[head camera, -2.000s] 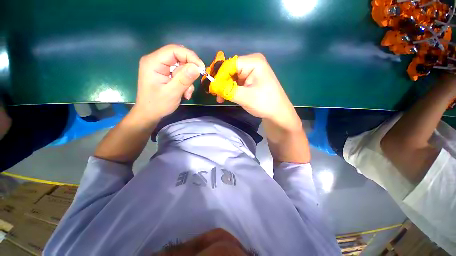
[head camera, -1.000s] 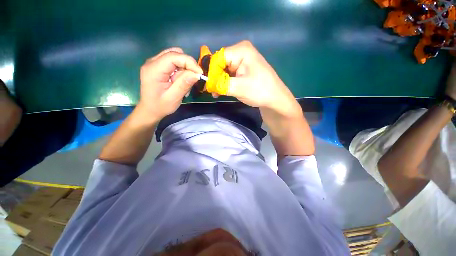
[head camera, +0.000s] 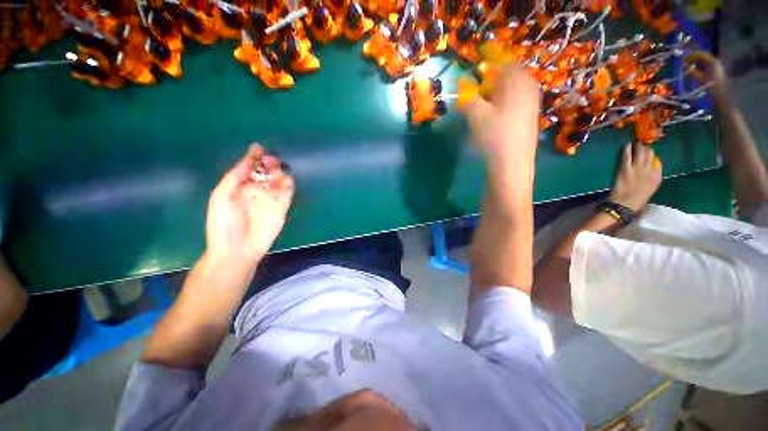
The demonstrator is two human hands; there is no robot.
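My left hand (head camera: 248, 206) is palm up over the table with its fingers curled; small white parts (head camera: 263, 172) lie loosely at the fingers. My right hand (head camera: 509, 109), blurred, with yellow finger covers, reaches out at the near edge of the piled units. One orange-and-black unit (head camera: 424, 99) is just left of its thumb, apart from the pile, with a short pale tail towards the thumb. Blur hides whether the thumb touches it or anything is between the fingers.
Many orange-and-black units (head camera: 589, 84) with pale tails cover the far and right side of the green table (head camera: 126, 168). A neighbour's hand (head camera: 637, 174) rests at the table's edge on the right. Another person's arm (head camera: 741, 143) is farther right. A person's arm shows at the left edge.
My hands have parted. My right hand has moved out and right to the pile; the left is palm up. The view has shifted and shows more of the pile.
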